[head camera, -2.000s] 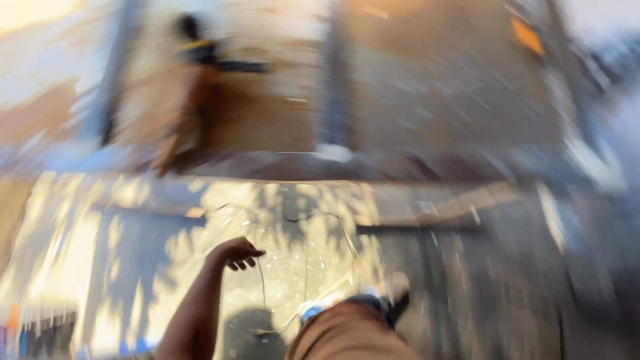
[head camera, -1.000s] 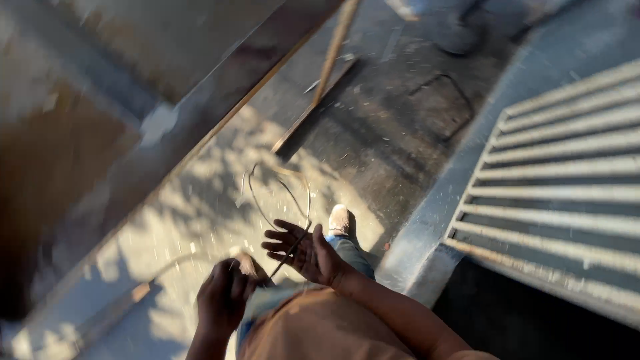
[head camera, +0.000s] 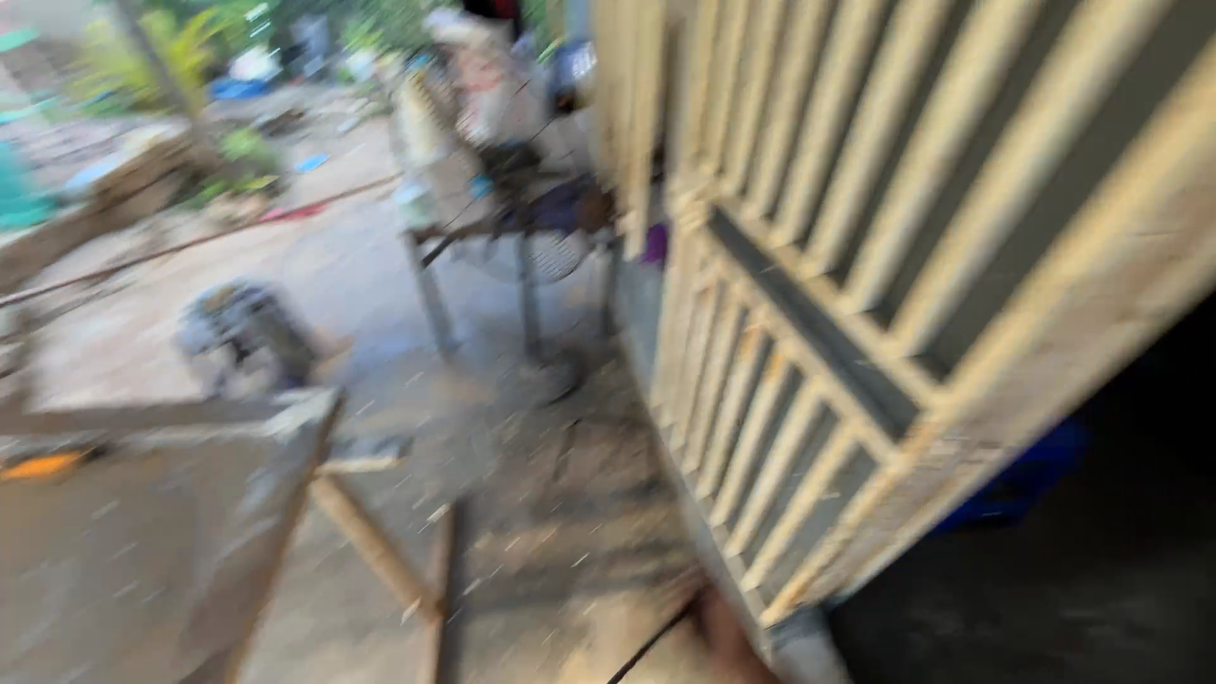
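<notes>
At the bottom edge, right of the middle, is my right hand (head camera: 705, 608), badly blurred, with the forearm coming up from below. A thin dark wire (head camera: 651, 651) runs from its fingers down to the left and out of the frame. The hand looks closed around the wire, though single fingers cannot be made out. Just right of it stands the lower corner of a cream slatted wooden panel (head camera: 779, 608). My left hand is not in view.
A framed table or panel edge (head camera: 285, 570) with a wooden brace (head camera: 375, 546) fills the lower left. A metal-legged stand (head camera: 527, 294) piled with bags is farther back. A bluish bundle (head camera: 247, 337) lies on the ground. A blue plastic object (head camera: 1016, 475) shows in the dark opening.
The view has swung right and up to the slatted panel and yard. My left hand, visible a second ago, has left the frame; my right hand, then spread, now looks closed.
</notes>
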